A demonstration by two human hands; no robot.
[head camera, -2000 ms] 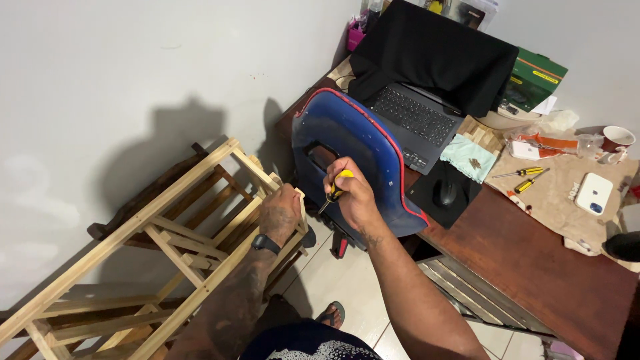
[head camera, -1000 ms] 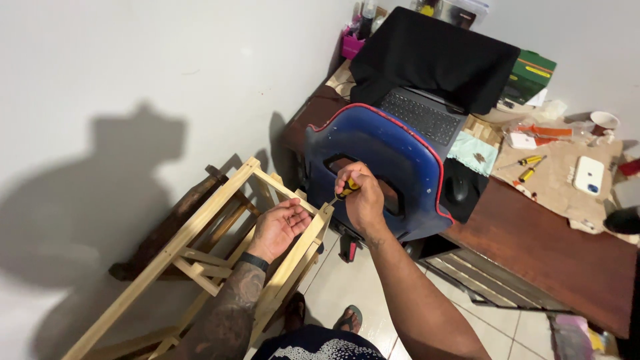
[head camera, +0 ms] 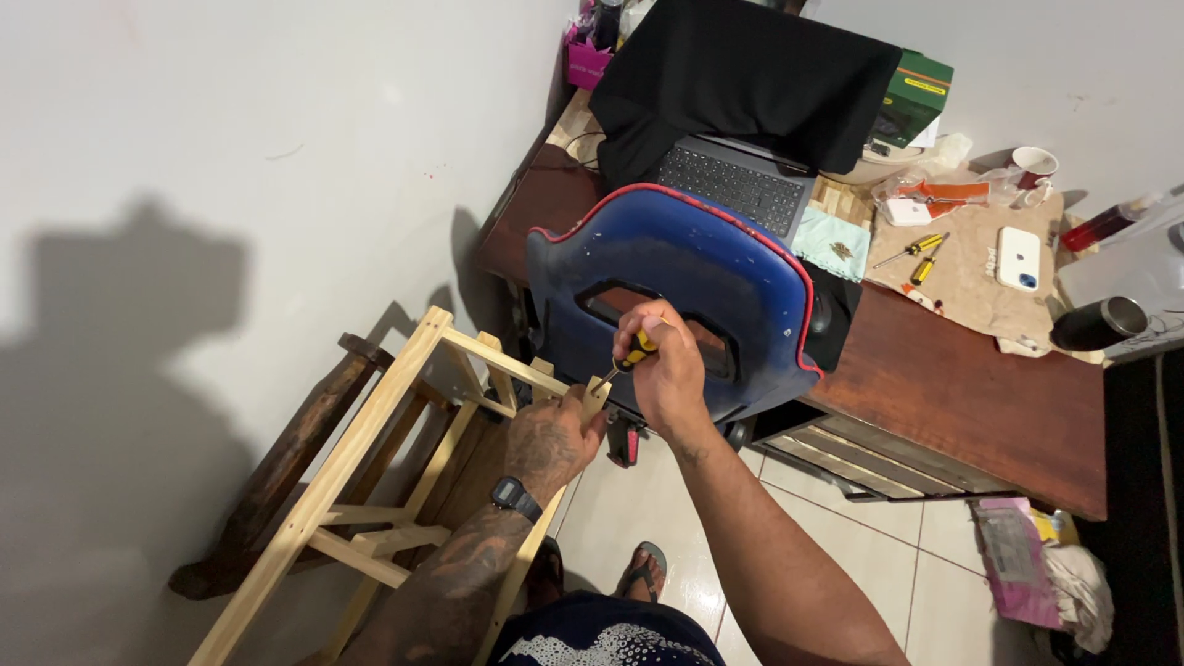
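Note:
My right hand (head camera: 668, 370) is closed around the yellow and black handle of a screwdriver (head camera: 636, 351). The tool's shaft slants down to the left, its tip at the top end of a light wooden rail (head camera: 597, 400). My left hand (head camera: 553, 439), with a black watch on the wrist, grips that same rail just below the tip; its fingertips are partly hidden. The rail belongs to a pale wooden frame (head camera: 370, 421) with crosspieces, standing at the left. Whether a screw sits under the tip cannot be told.
A blue chair back (head camera: 684, 240) with red trim stands just beyond my hands. Behind it, a brown desk (head camera: 962, 398) bears a laptop (head camera: 735, 185), two more screwdrivers (head camera: 923, 245), a white phone (head camera: 1018, 259) and a dark tumbler (head camera: 1101, 322). A dark wooden piece (head camera: 305, 453) leans by the wall.
My left hand, raised with loose fingers beside the rail's end one second ago, now grips the rail. The screwdriver stays in my right hand at the rail's end.

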